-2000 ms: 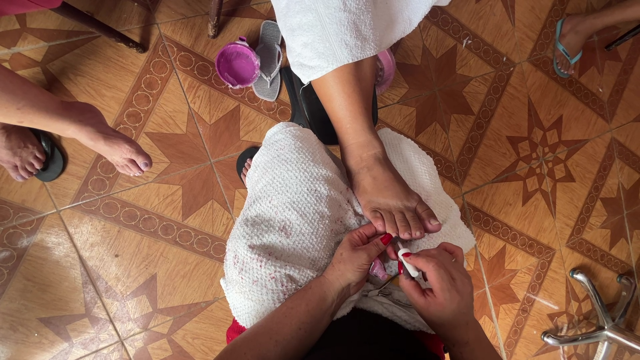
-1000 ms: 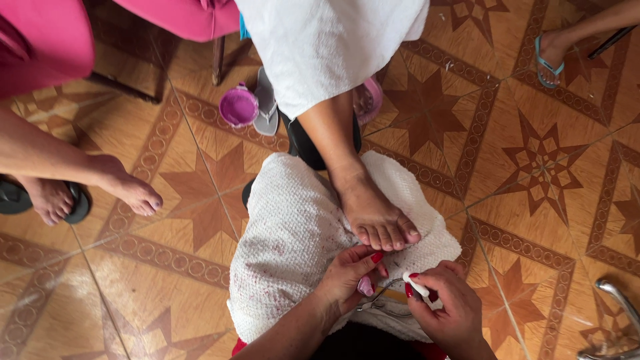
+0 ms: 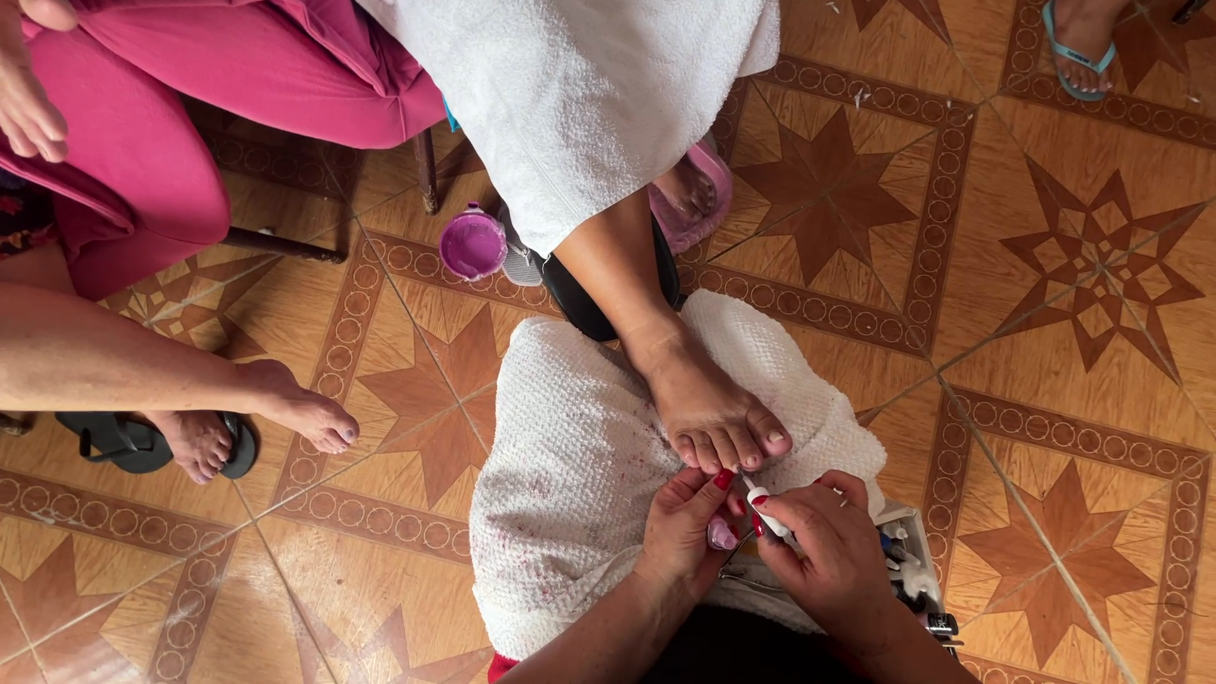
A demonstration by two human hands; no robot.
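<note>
A person's bare foot (image 3: 712,404) rests on a white towel (image 3: 570,446) spread over my lap, toes toward me. My left hand (image 3: 679,532) holds a small nail polish bottle (image 3: 722,534) with pale pink or lilac contents, its thumb and finger at the toes. In my right hand (image 3: 825,532) is the white cap of a polish brush (image 3: 768,511), pinched between thumb and fingers. The brush end points at a toenail beside the big toe; whether it touches is too small to tell. Red polish covers my own nails.
A box of bottles (image 3: 907,556) stands beside my right wrist. Beyond the towel are a purple cup (image 3: 473,244), a black padded support (image 3: 579,294) and a pink basin (image 3: 708,204) with a foot in it. At left, another person in pink trousers (image 3: 313,81) sits with legs extended.
The brush in my right hand has moved from beside the bottle up to the toes since one second ago. More of the neighbouring person in pink shows at the upper left.
</note>
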